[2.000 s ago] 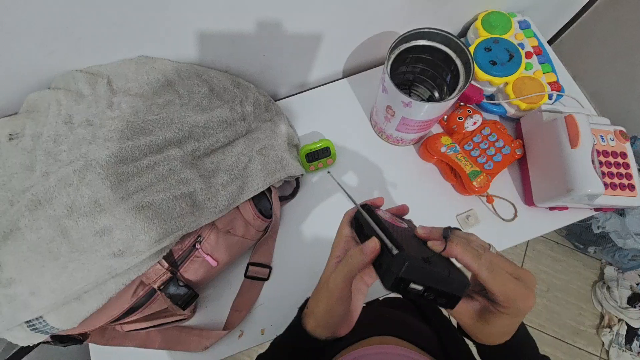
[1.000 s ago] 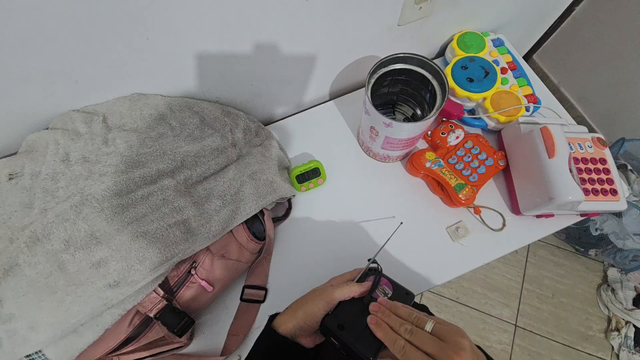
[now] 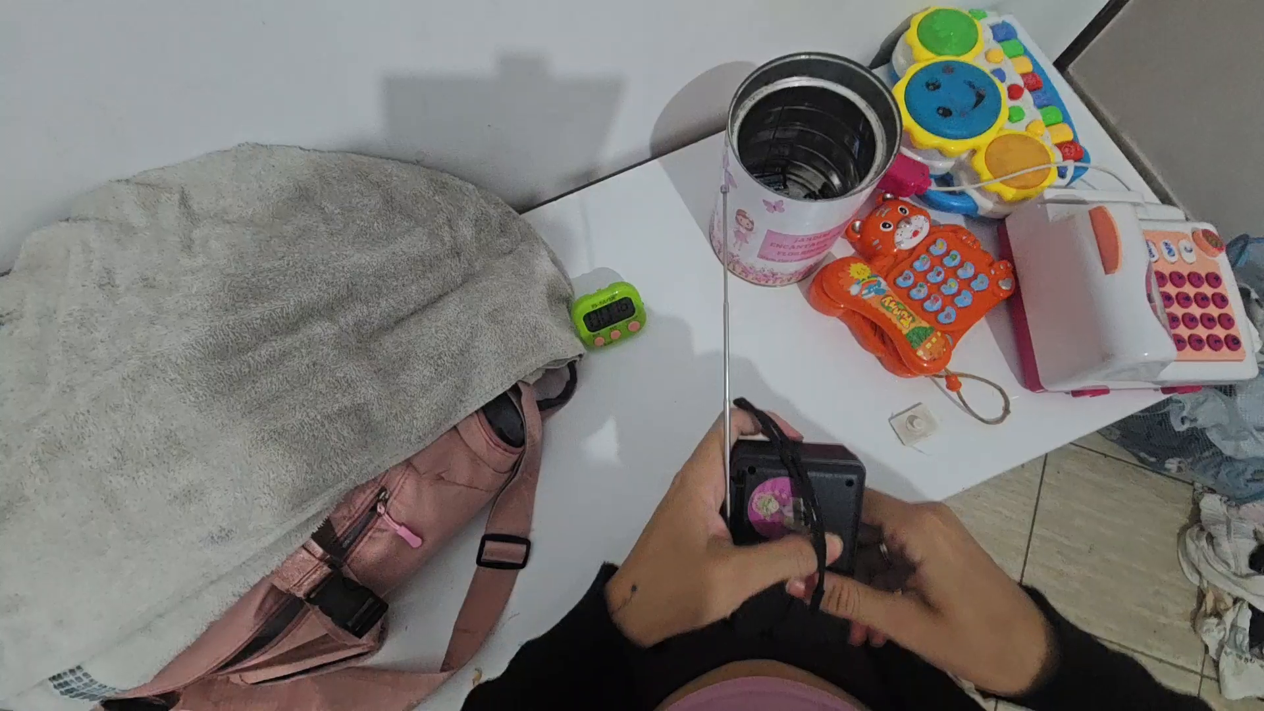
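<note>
A small black portable radio (image 3: 839, 484) with a round pink sticker is held between both hands over the table's near edge. Its thin metal antenna (image 3: 726, 326) stands extended, reaching up past the table surface in view. My left hand (image 3: 691, 543) grips the radio's left side, with the thumb across its face. A black cord strap (image 3: 790, 459) loops over the radio. At the lower right, my right hand (image 3: 928, 583) holds the radio's right side, its thumb by the strap's lower end; some of its fingers are hidden behind the radio.
A grey towel (image 3: 276, 346) covers part of a pink bag (image 3: 425, 513) at left. A green digital timer (image 3: 609, 314) lies beside it. Further right are a printed metal can (image 3: 780, 227), an orange toy phone (image 3: 918, 286), a toy keyboard (image 3: 953, 99), a toy cash register (image 3: 1096, 296) and a small whitish square piece (image 3: 912, 425).
The radio has been turned in my hands, and its antenna now points straight up the view. My right hand has moved from over the radio's face to its right side.
</note>
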